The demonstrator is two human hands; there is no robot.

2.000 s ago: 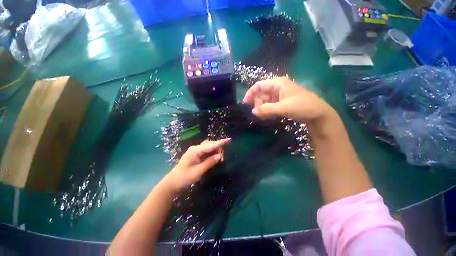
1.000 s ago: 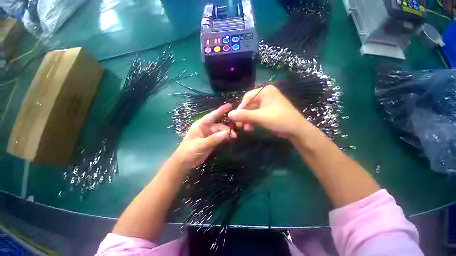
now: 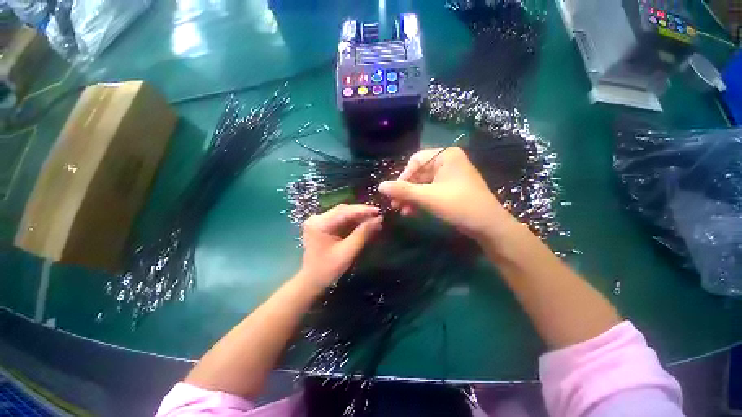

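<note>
A large pile of thin black wire leads (image 3: 390,277) with silvery tips lies under both hands. My right hand (image 3: 435,191) pinches a thin dark wire lead (image 3: 443,151) whose end sticks out up and right past the fingers. My left hand (image 3: 338,236) is just left of it, thumb and forefinger closed together at the wire, fingertips nearly touching those of the right hand. What lies between the fingertips is too small to tell. A green piece (image 3: 335,198) lies on the pile behind the left hand. The dark tape dispenser (image 3: 382,85) stands just beyond the hands.
A carton (image 3: 98,175) stands at left, with a separate wire bundle (image 3: 195,187) beside it. Another wire bundle (image 3: 500,57) lies behind the dispenser at right. A pale-grey machine (image 3: 622,53) is at upper right, bagged wires (image 3: 691,195) at the right edge. The bench's front edge curves below.
My right hand, empty-looking near the dispenser two seconds ago, has come down to meet the left with a wire lead. Since one second ago, the left fingers have closed together. The camera view has shifted.
</note>
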